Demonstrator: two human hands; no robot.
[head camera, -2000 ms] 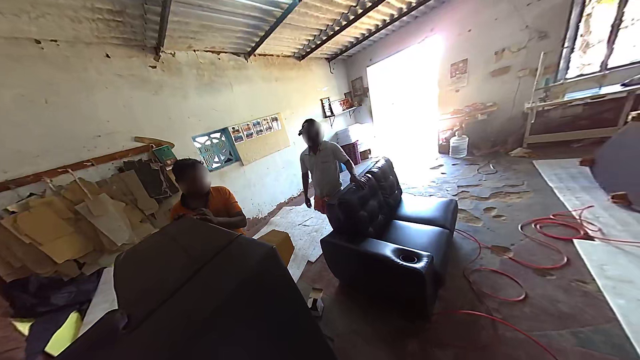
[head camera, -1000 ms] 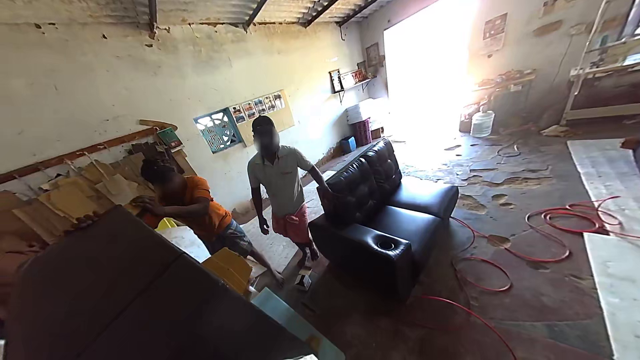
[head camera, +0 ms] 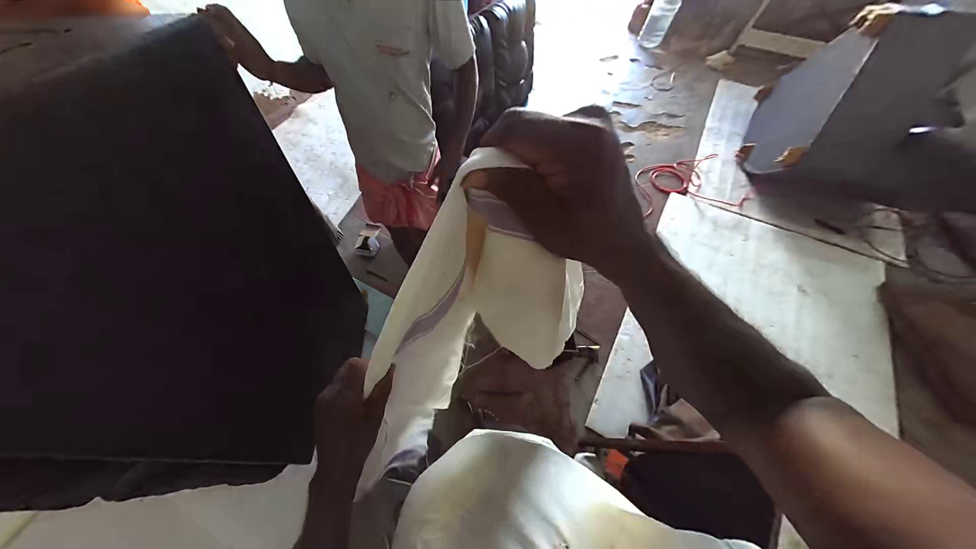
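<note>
A strip of white cloth point(head camera: 511, 290) with a purple stripe hangs between my two hands. My right hand point(head camera: 564, 183), raised near the middle of the view, grips its upper end in a fist. Lower and to the left, my left hand point(head camera: 351, 412) pinches the cloth's edge between thumb and fingers. Just left of that hand stands a large black upholstered panel point(head camera: 168, 252), and pale fabric point(head camera: 183, 518) lies along its lower edge. The cloth's lower end drops toward my lap, partly hidden.
A person in a light shirt point(head camera: 389, 84) stands ahead, one hand at the panel's top corner. Behind is a black tufted sofa point(head camera: 511, 46). At right are a dark furniture piece with a grey underside point(head camera: 808, 99), a red hose point(head camera: 671, 179) and white sheets point(head camera: 778, 305) on the floor.
My hands, not visible before, are now in view with the cloth. The standing person's hand has moved from the sofa to the black panel. The view has tilted down.
</note>
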